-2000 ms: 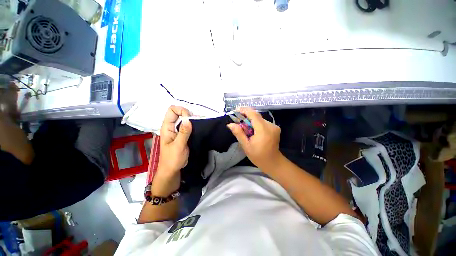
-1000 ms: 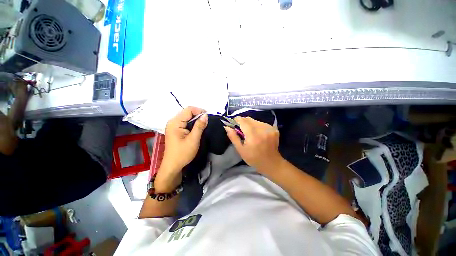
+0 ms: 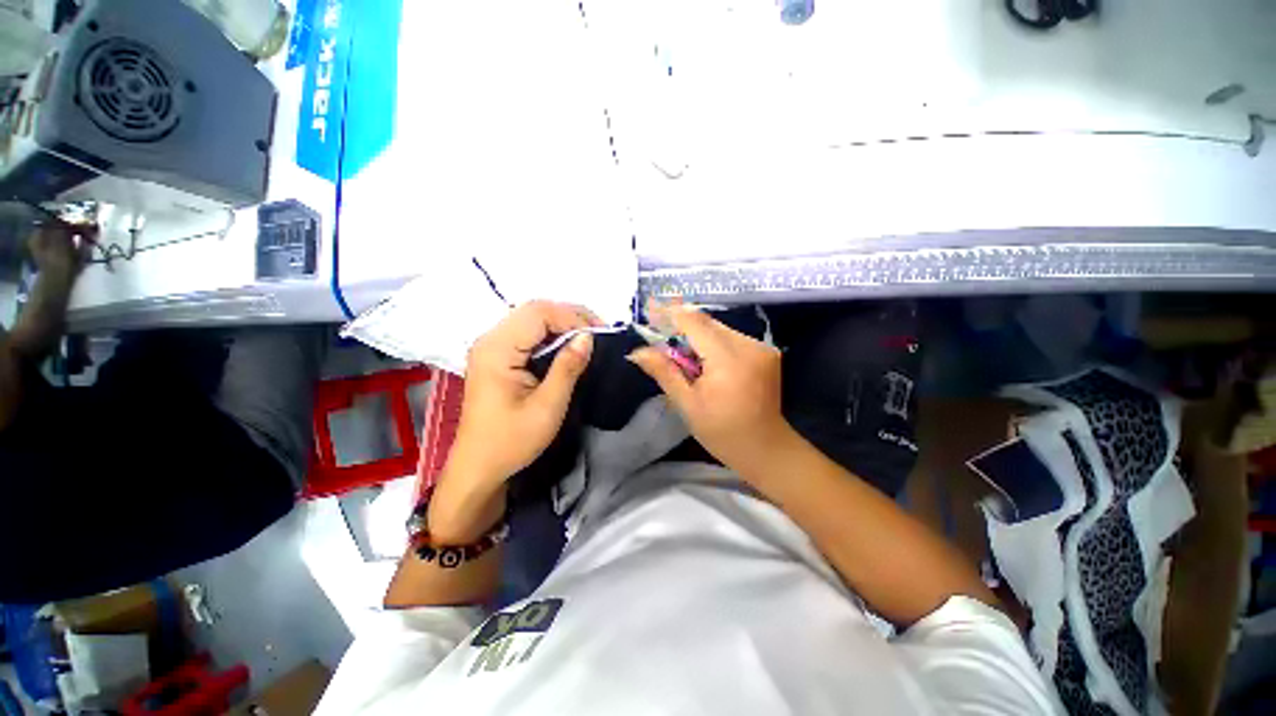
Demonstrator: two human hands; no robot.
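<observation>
My left hand [image 3: 525,392] pinches the white seam edge [image 3: 571,337] of the fabric between thumb and fingers. My right hand [image 3: 721,385] holds small thread snips [image 3: 683,361] with a pink part; their tips are at the seam edge, right of my left fingers. Whether the blades are open is too small to tell. The black fabric panel [image 3: 612,385] hangs from the edge into the lap. The white fabric panel [image 3: 420,322] lies on the table's front edge, left of my left hand, with a dark line on it.
A white table with a ruler [image 3: 952,265] runs along the front. Black scissors [image 3: 1050,11] lie at the back right. A red basket [image 3: 440,434] is left of the lap. Patterned cut pieces [image 3: 1106,490] are at the right. Another person's arm [image 3: 49,287] is at a machine on the left.
Since two seconds ago, my left hand has moved right along the edge, closer to the snips. My right hand has stayed nearly in place. The white panel has shifted slightly.
</observation>
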